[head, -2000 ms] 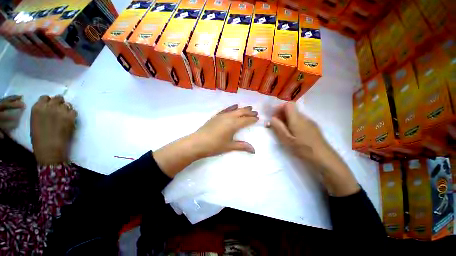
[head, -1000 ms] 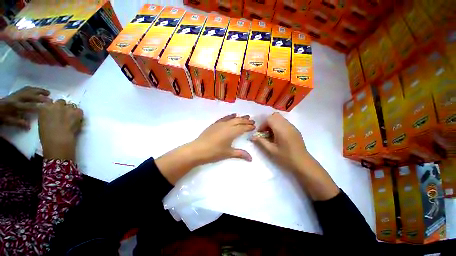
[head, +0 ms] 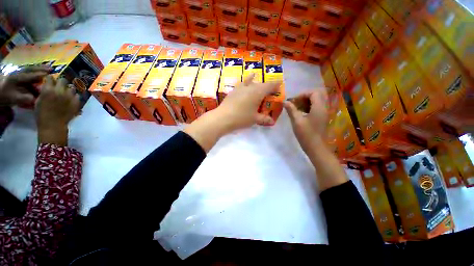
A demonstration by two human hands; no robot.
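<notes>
A row of several orange and yellow retail boxes (head: 179,78) stands side by side ahead of me. My left hand (head: 240,106) lies over the right end of the row, fingers spread on the last boxes. My right hand (head: 307,117) is just right of the row's end, thumb and finger pinched near the last box; whether a small seal is between the fingertips is too small to tell. A white sheet (head: 234,176) lies on the table below my hands, with crumpled clear plastic (head: 184,240) at its near edge.
Stacked orange boxes stand behind (head: 249,23) and at the right (head: 387,98). A box with product photos (head: 426,192) is at lower right. At left, another person's hands (head: 54,101) touch a second row of boxes (head: 78,67). A red-labelled bottle (head: 63,7) is at the back.
Both hands have moved forward from the white sheet to the right end of the row. The view has shifted, showing more of the back stack. The other person's hands have moved to their boxes.
</notes>
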